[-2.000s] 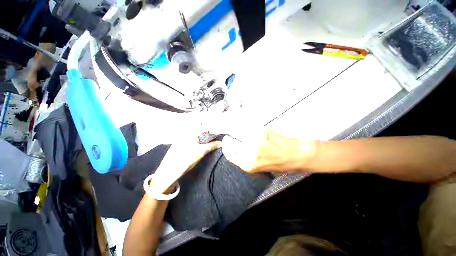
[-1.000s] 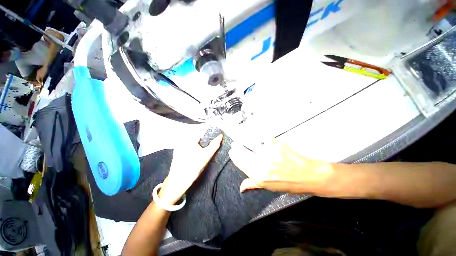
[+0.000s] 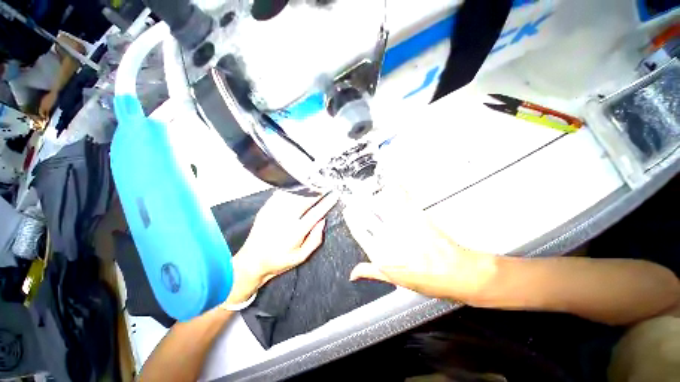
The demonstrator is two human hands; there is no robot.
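Observation:
A dark grey fabric panel [image 3: 317, 287] lies on the white machine table, its front part near the table edge. The presser foot and needle area [image 3: 352, 166] is just beyond my fingertips. My left hand [image 3: 279, 235] lies flat on the panel, fingers towards the presser foot, its wrist with a white bangle partly behind the blue paddle. My right hand [image 3: 406, 242] lies over the panel's right side, fingertips close to the presser foot, thumb apart. Glare washes out the fingers of my right hand. The fabric edge under the foot cannot be made out.
A light-blue paddle [image 3: 168, 224] on a white arm stands left of the needle. Orange and yellow snips [image 3: 537, 113] lie on the right, beside a clear tray [image 3: 608, 142]. Dark fabric pieces [image 3: 71, 216] hang at the left. The white machine head [image 3: 298, 45] is above.
The fabric has moved up to the presser foot and turned. My left hand has spread flat and moved forward beside the foot. My right hand has opened and lies flatter. The view has shifted.

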